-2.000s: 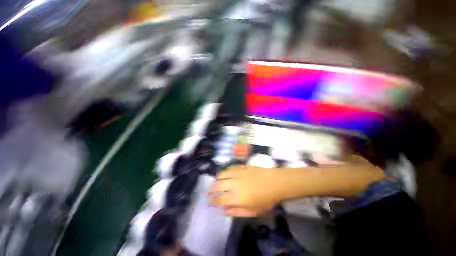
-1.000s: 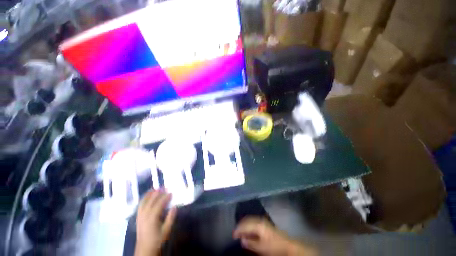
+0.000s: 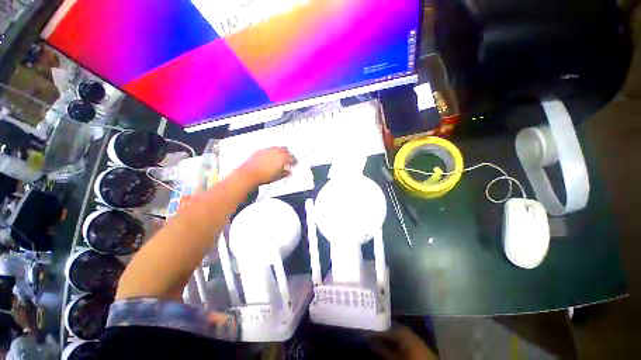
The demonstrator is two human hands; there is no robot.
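White cameras with long white mounting brackets stand at the bench's front edge: one in the centre (image 3: 350,211), one left of it (image 3: 264,230), and parts of another behind my left forearm. My left hand (image 3: 270,164) reaches over the white keyboard (image 3: 337,133), fingers bent down at a small flat white piece (image 3: 287,184); whether it grips the piece is unclear. My right hand (image 3: 408,343) is low at the bottom edge, blurred and partly cut off, its fingers unclear.
A monitor (image 3: 281,56) stands behind the keyboard. Yellow tape roll (image 3: 429,166), thin dark stick (image 3: 399,211), white mouse (image 3: 526,233) and curled label strip (image 3: 569,165) lie right. A black printer (image 3: 548,56) is behind them. Black-fronted cameras (image 3: 116,230) line the left.
My left hand has moved from the cameras' front up to the keyboard. My right hand has dropped toward the bottom edge. The view is closer over the bench. A small white piece now shows before the keyboard.
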